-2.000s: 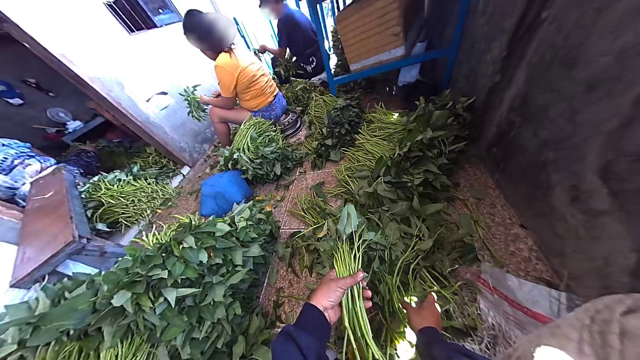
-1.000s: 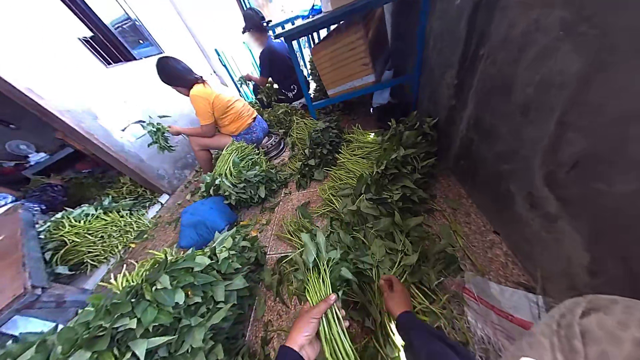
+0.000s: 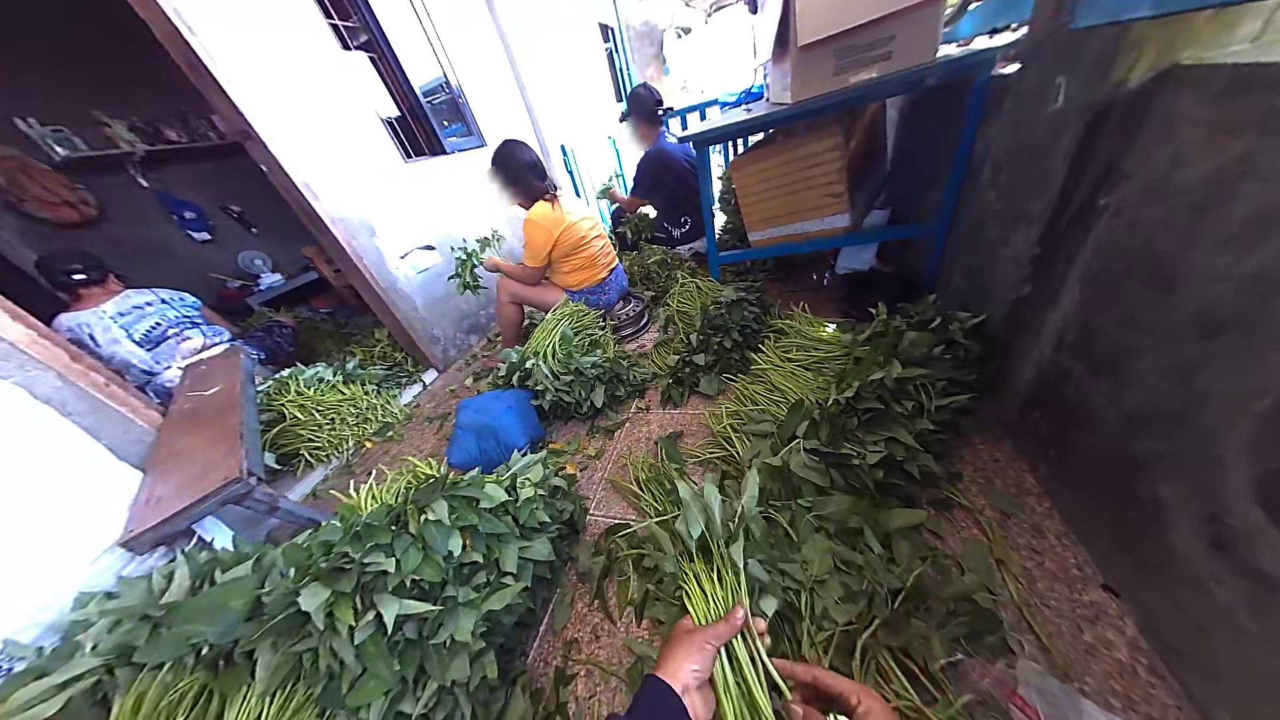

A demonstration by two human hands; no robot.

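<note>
A bunch of long-stemmed leafy greens (image 3: 722,590) stands upright at the lower middle, its leaves at the top. My left hand (image 3: 700,655) is wrapped around its green stems from the left. My right hand (image 3: 832,690) is at the lower right side of the same stems, fingers against them; its lower part is cut off by the frame edge, and whether it grips a stem is unclear. Behind and right of both hands spreads a long pile of the same greens (image 3: 850,440). Another leafy pile (image 3: 400,590) fills the lower left.
A blue bundle (image 3: 495,430) sits on the tiled floor between piles. A person in a yellow shirt (image 3: 570,245) and one in dark clothes (image 3: 672,180) sit beyond; another person (image 3: 140,325) is at left, near a wooden bench (image 3: 205,430). A blue table (image 3: 840,112) and grey wall (image 3: 1150,350) stand right.
My right hand has moved from the pile on the right to the stems of the bunch in my left hand. The view has tilted up, showing more of the room at left.
</note>
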